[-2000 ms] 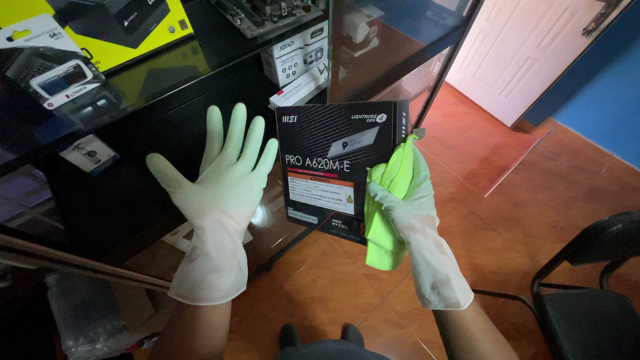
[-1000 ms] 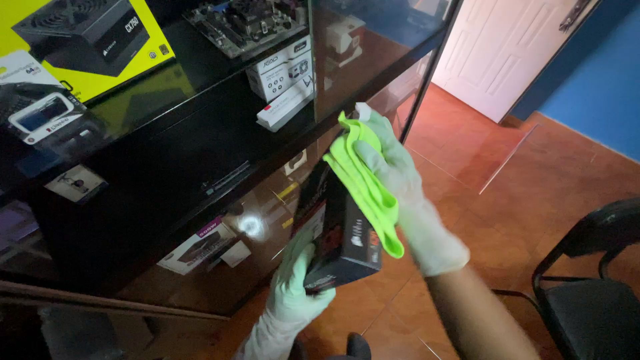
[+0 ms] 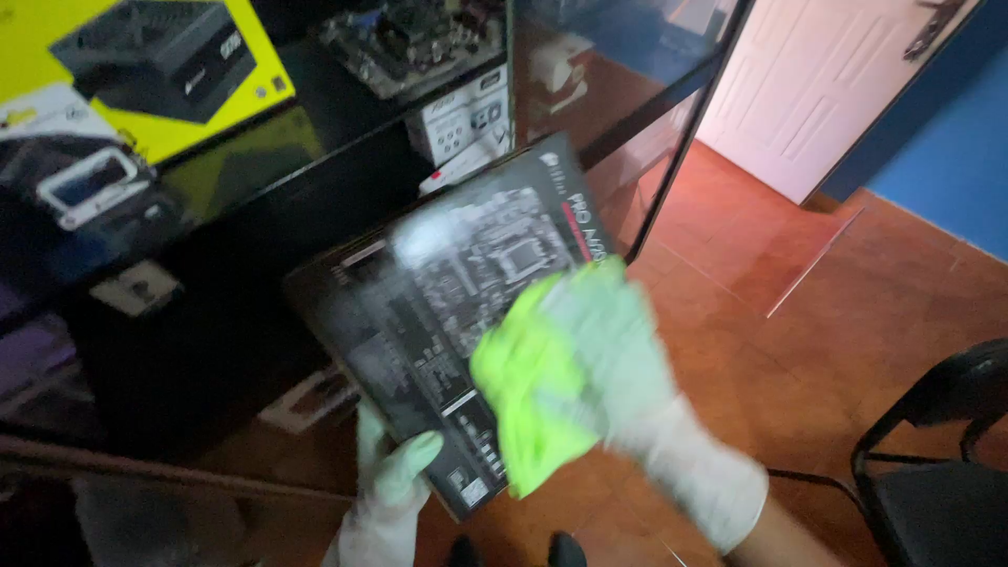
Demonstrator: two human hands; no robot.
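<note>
A black motherboard box point(image 3: 449, 315) is tilted in front of me, its side with a printed board picture facing up. My left hand point(image 3: 398, 465), in a pale green glove, grips its lower left edge with the thumb on top. My gloved right hand point(image 3: 606, 346) holds a bright green cloth point(image 3: 535, 386) against the box's right part, covering some of the print. The right hand and cloth are blurred, and some right fingers are hidden.
Glass-edged black shelves point(image 3: 299, 169) hold a yellow power supply box point(image 3: 276, 71), a bare motherboard point(image 3: 409, 47) and a white box point(image 3: 465, 118). A black chair point(image 3: 937, 465) stands at right, and a white door point(image 3: 811, 79) beyond.
My left hand, open and off the box two seconds ago, now grips it. The box has been turned from its front to the side with the board picture. The cloth has moved onto that side.
</note>
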